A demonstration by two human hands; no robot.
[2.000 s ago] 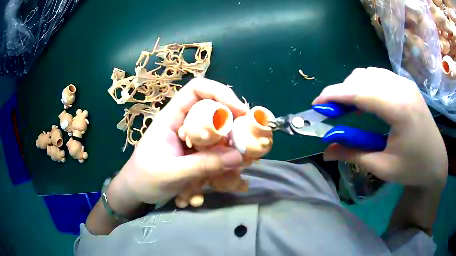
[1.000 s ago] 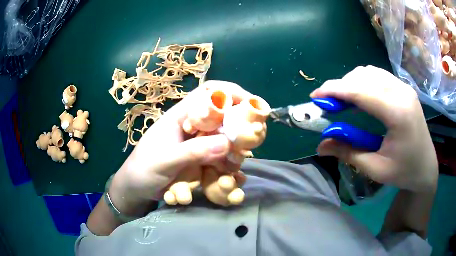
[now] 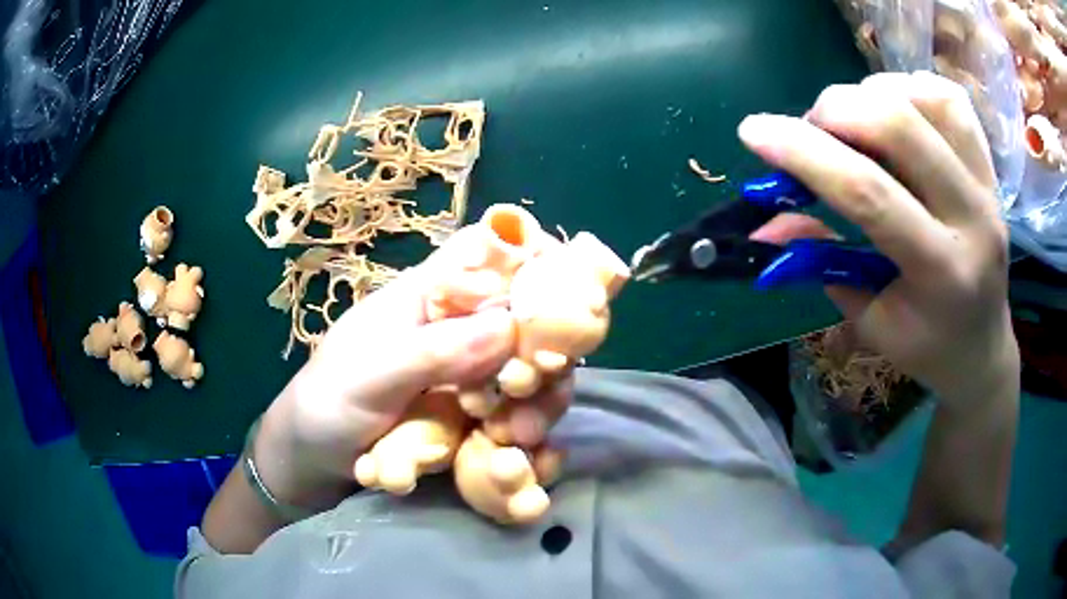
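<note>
My left hand (image 3: 386, 351) holds a cluster of several peach doll bodies (image 3: 559, 307) in front of my shirt. Two round necks point up and away, one showing orange inside; other bodies hang below my fingers. My right hand (image 3: 907, 211) holds the blue-handled side cutters (image 3: 702, 252). Their jaws are close to the rim of the nearer neck; I cannot tell if they touch it. Flat peach scrap web (image 3: 380, 176) lies on the table behind my left hand. Several loose doll bodies (image 3: 178, 295) lie at the table's left.
The dark green table (image 3: 562, 82) spans the view. A clear bag of peach parts (image 3: 983, 70) is at upper right, crumpled clear film (image 3: 70, 70) at upper left. A small curled scrap (image 3: 703, 172) lies beyond the cutters. A scrap bag (image 3: 860, 380) is below the table's right edge, a blue bin (image 3: 164, 503) lower left.
My left hand has turned the cluster, so the nearer neck now faces right and the hanging bodies sit lower. My right hand has rolled and risen, turning the cutters so their metal looks dark.
</note>
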